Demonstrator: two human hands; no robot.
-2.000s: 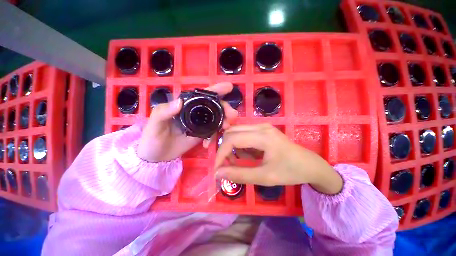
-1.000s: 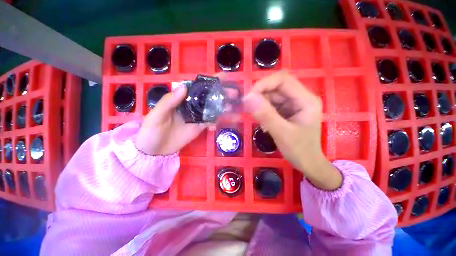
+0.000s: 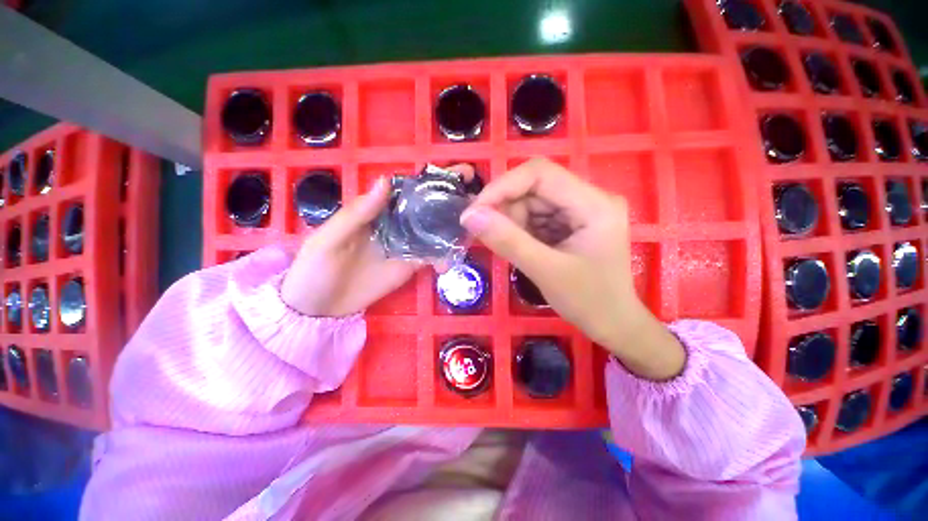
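Note:
My left hand (image 3: 341,259) holds a round black watch head (image 3: 399,209) above the red foam tray (image 3: 405,69). A clear, shiny film (image 3: 432,216) lies over the front of the watch head. My right hand (image 3: 555,244) pinches the film's right edge between thumb and index finger. The film partly hides the watch head. Below the hands, one watch head in the tray shows a blue-white face (image 3: 462,286) and another shows a red face (image 3: 466,366). Both hands and my left sleeve hide some of the tray's pockets.
A fuller red tray (image 3: 758,204) with dark watch heads stands at the right. Stacked red trays (image 3: 100,254) stand at the left. A grey metal bar (image 3: 97,81) crosses the upper left. A dark green shiny surface (image 3: 407,31) shows behind the trays.
Two seconds ago the watch head's front showed bare. The clear film now covers it, and my right hand has moved up from low over the tray to the film's edge.

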